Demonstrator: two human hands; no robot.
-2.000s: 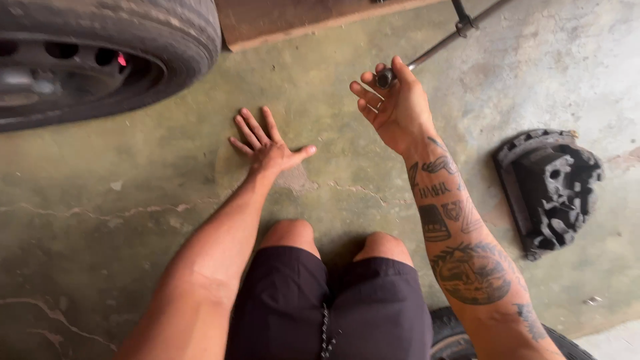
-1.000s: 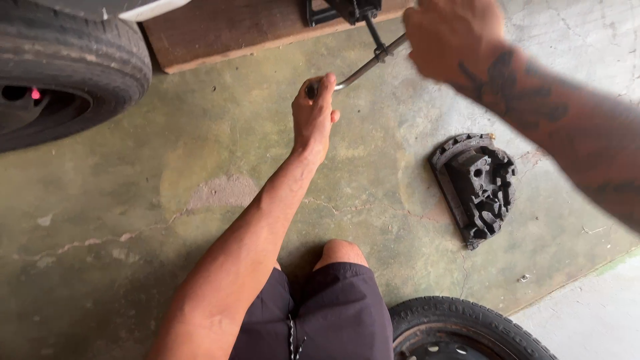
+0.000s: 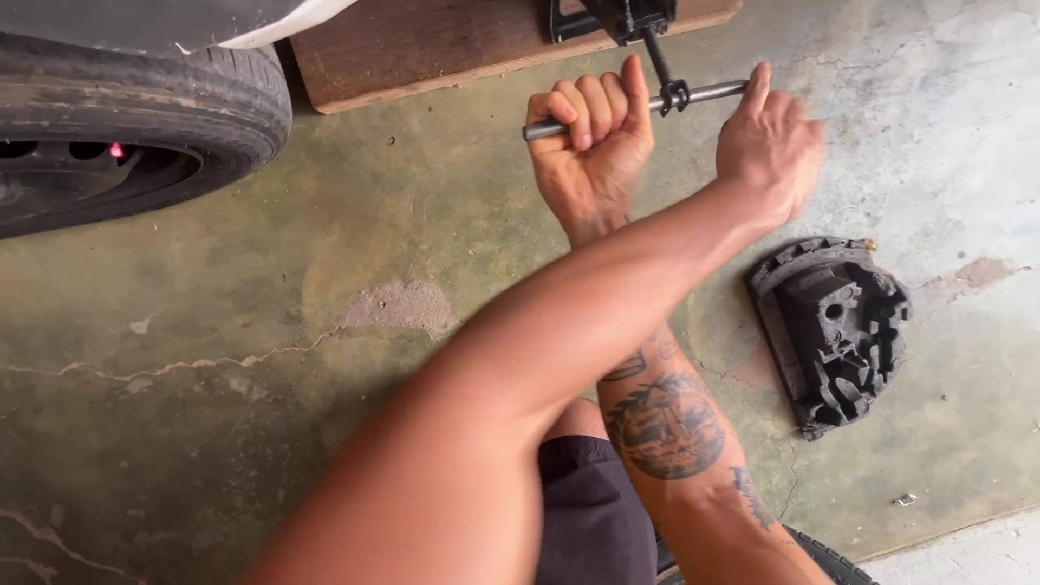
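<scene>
A metal bar point(image 3: 707, 93) passes through the eye at the end of a threaded screw point(image 3: 658, 61), which runs from a black car jack point(image 3: 630, 16) at the top. My right hand point(image 3: 593, 138), palm up, has its fingers curled round the bar's left part. The bar's right end meets my left hand point(image 3: 768, 154), seen from the back and slightly blurred, its far fingers hidden. My left forearm crosses above the tattooed right one.
A wooden board point(image 3: 455, 53) lies by the jack. At upper left is a car wheel point(image 3: 236, 122) under the bodywork point(image 3: 146, 24). A black moulded piece point(image 3: 837, 333) rests on the cracked concrete floor to the right. Another tire point(image 3: 829, 556) shows at the bottom edge.
A second ago my left hand was at the bar's left end and my right further right; now the arms are crossed, with the right hand on the left side of the bar.
</scene>
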